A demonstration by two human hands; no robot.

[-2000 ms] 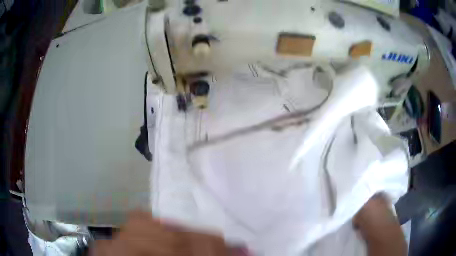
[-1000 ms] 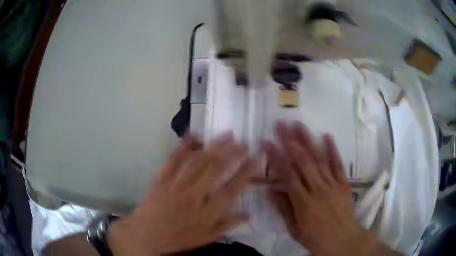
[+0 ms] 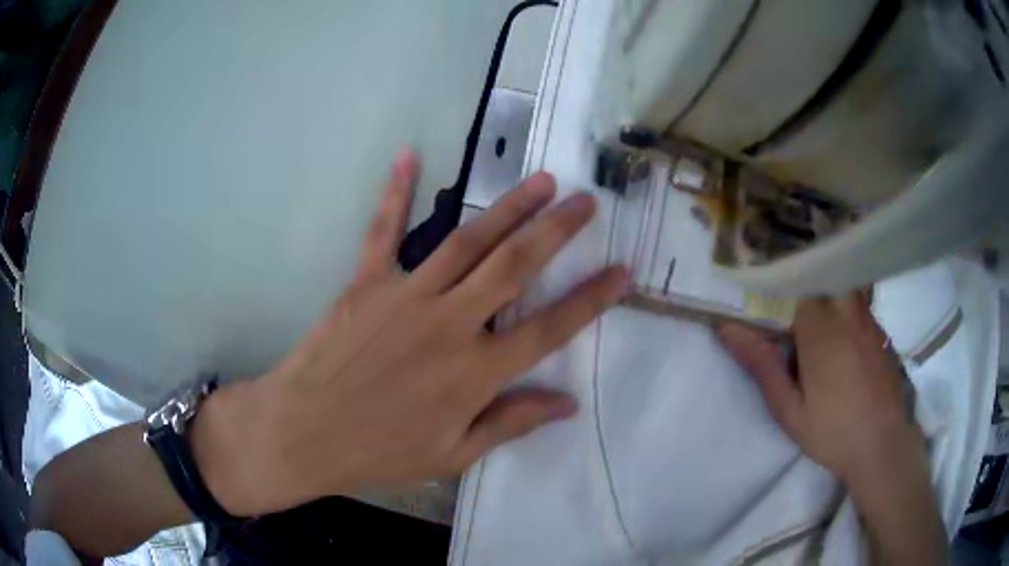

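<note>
White jeans cloth (image 3: 686, 409) lies under the sewing machine head (image 3: 852, 133), with stitch lines running up toward the presser foot (image 3: 628, 177). A brownish pocket edge (image 3: 686, 306) crosses the cloth just below the foot. My left hand (image 3: 443, 332) lies flat with fingers spread, its fingertips on the cloth's left part and one finger over the pale bed. My right hand (image 3: 835, 381) is on the cloth right of the foot, thumb and fingers bent at the pocket edge; its fingertips are partly hidden under the machine head, so its grip is unclear.
The pale table (image 3: 232, 199) extends to the left. A metal bed slide (image 3: 503, 144) and a black part (image 3: 432, 227) lie left of the cloth. More white cloth (image 3: 83, 426) hangs below the table's front edge. Cloth folds bunch at the right.
The view has moved closer to the needle area. My left hand has spread out flat on the cloth's left side. My right hand has moved away from it to the right, beside the machine head.
</note>
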